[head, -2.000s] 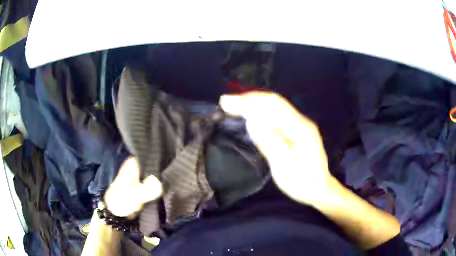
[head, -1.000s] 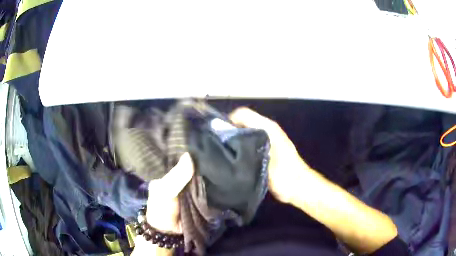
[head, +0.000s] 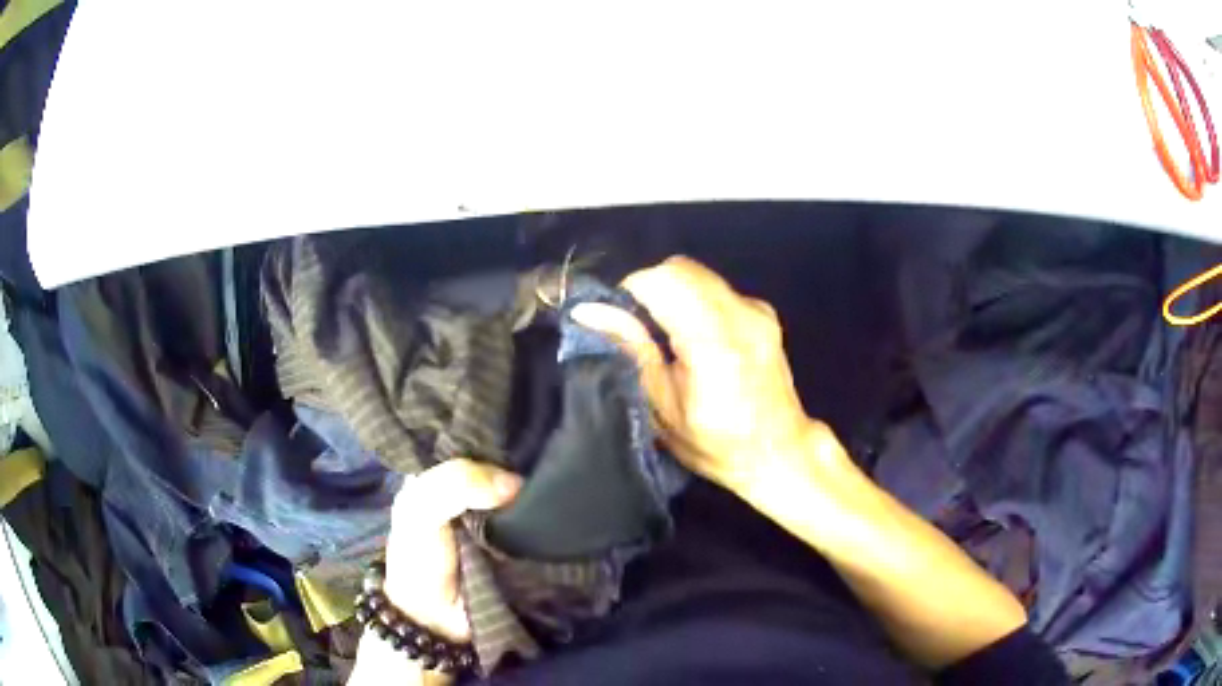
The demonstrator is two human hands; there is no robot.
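A garment piece hangs over my lap below the table edge. It has brown-black striped cloth [head: 402, 389] with pale pinstripes on the left and a plain dark panel [head: 576, 469] on the right. My right hand [head: 710, 369] pinches a small blue denim-like edge [head: 590, 335] at the top of the piece, with pale loose threads [head: 560, 282] sticking up beside it. My left hand [head: 442, 516], with a dark bead bracelet at the wrist, holds the striped cloth at the dark panel's lower left, thumb on top. Its other fingers are hidden under the cloth.
The white table [head: 576, 107] spans the top. Red-handled scissors [head: 1177, 114] lie at its right end. An orange loop [head: 1193, 295] hangs at the right edge. Dark blue garments [head: 1072, 442] are piled at right, and more dark cloth [head: 161, 442] with yellow strips lies at left.
My right hand has turned the piece and now pinches its blue top edge. My left hand has shifted slightly down. The dark panel lies more open and the striped cloth spreads up and left.
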